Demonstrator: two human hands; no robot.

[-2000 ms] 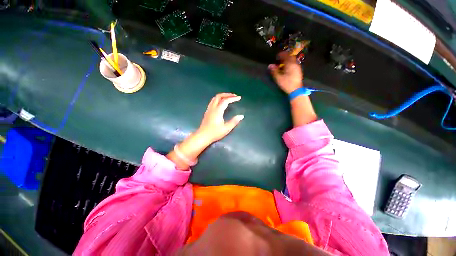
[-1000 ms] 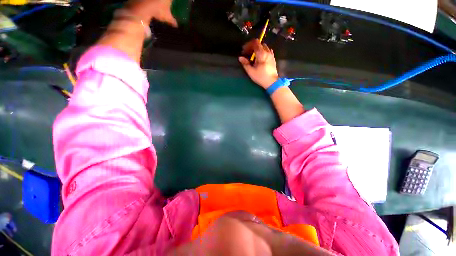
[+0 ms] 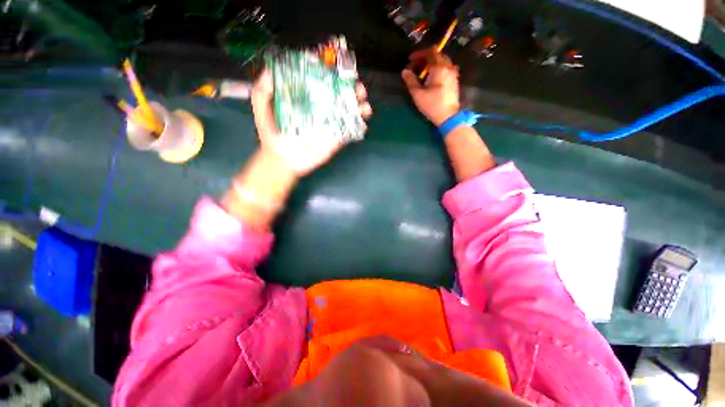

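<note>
A green populated circuit board, blurred by motion, is held above the mat's far part, left of centre. It has white and orange-red parts at its far right corner. My left hand grips it from below and both sides. My right hand is at the dark strip's near edge, its fingers closed around a slim yellow stick that points up and away. A blue strap is on the right wrist. The two hands are apart.
More boards lie on the dark strip along the far side. A pen cup stands at left. A blue coiled cord, white paper and a calculator are at right. A blue stool is at lower left.
My left hand has come back from the far left of the dark strip and now holds a circuit board. My right hand keeps the yellow stick and has barely moved since one second ago.
</note>
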